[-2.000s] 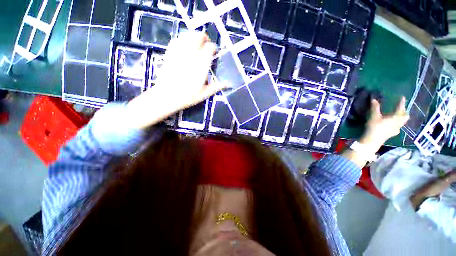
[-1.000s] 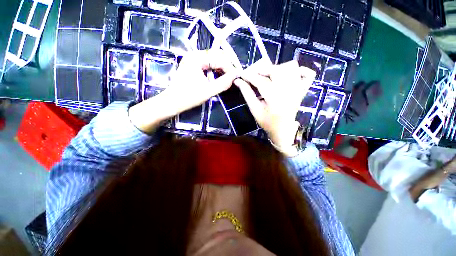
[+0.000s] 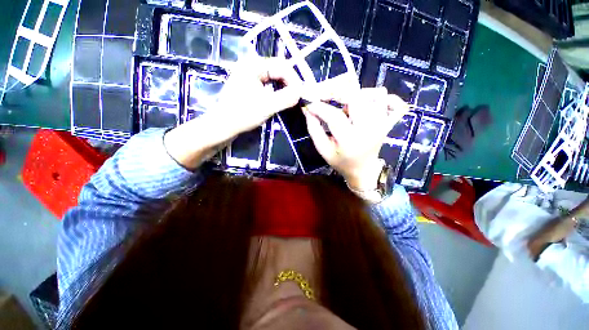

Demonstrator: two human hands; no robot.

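My left hand (image 3: 258, 93) is closed on the die-cut sheet (image 3: 299, 132) over the black blister tray (image 3: 369, 59). The sheet's white lattice (image 3: 330, 32), with see-through windows, curves up beyond my hands. Its dark lower part hangs below them. My right hand (image 3: 352, 126) pinches at the sheet with thumb and forefinger, its fingertips close to my left fingertips. What exactly lies between the fingertips is hidden by glare and the fingers. The tray's pockets hold shiny-rimmed rectangular parts (image 3: 161, 87).
Spare die-cut sheets (image 3: 103, 84) lie left of the tray, with a white lattice (image 3: 33, 38) beyond. Dark scraps (image 3: 466, 126) lie on the green mat at right. More sheets (image 3: 544, 109) and a lattice (image 3: 557, 158) are far right. Red stools (image 3: 61, 171) stand below. A person's pale sleeve (image 3: 516, 222) shows lower right.
My right hand has come from the green mat at right to the sheet beside my left hand. The white lattice now bends upward, and the sheet's lower part is partly covered by my right hand.
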